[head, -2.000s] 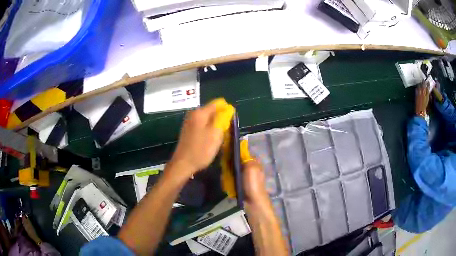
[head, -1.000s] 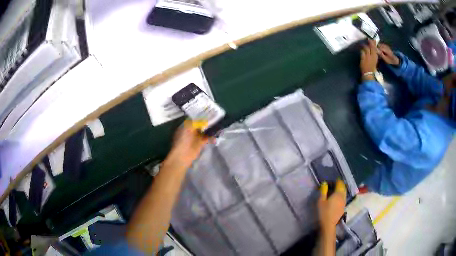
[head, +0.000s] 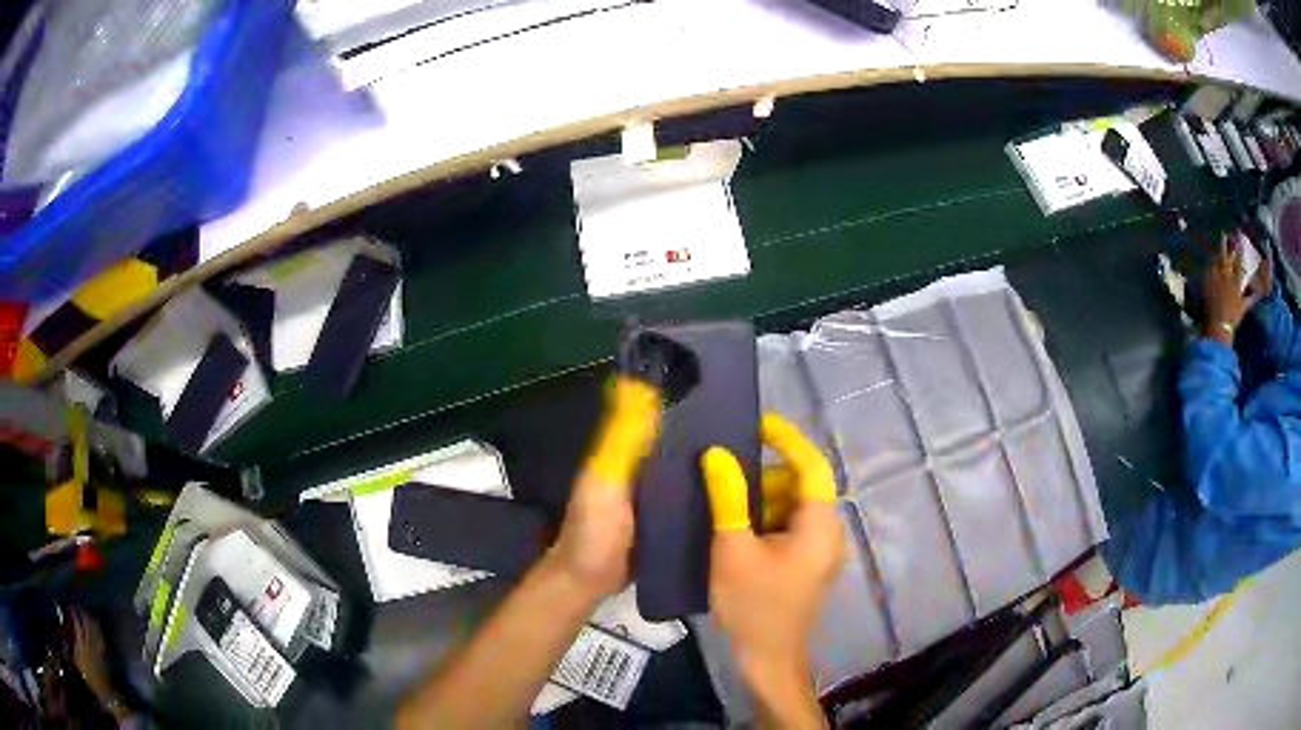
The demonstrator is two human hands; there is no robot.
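Note:
A dark smartphone, its round camera cluster at the top end, is held upright in front of me. My left hand, with yellow finger cots, grips its left edge near the camera end. My right hand, also with yellow finger cots, grips its right edge. Behind my right hand lies a large grey blister tray; its visible pockets show no dark slab. An open white retail box with a small red mark stands on the green belt beyond the phone.
More white boxes with dark slabs lie at left. A slab rests on a box near my left forearm. Stacked trays are at lower right. A blue bin is on the shelf. A co-worker's blue sleeve is at right.
The view has swung back left. My right hand has lifted the dark phone out of the tray's end pocket, and both hands now hold it. My left hand has left the labelled phone, no longer in that box.

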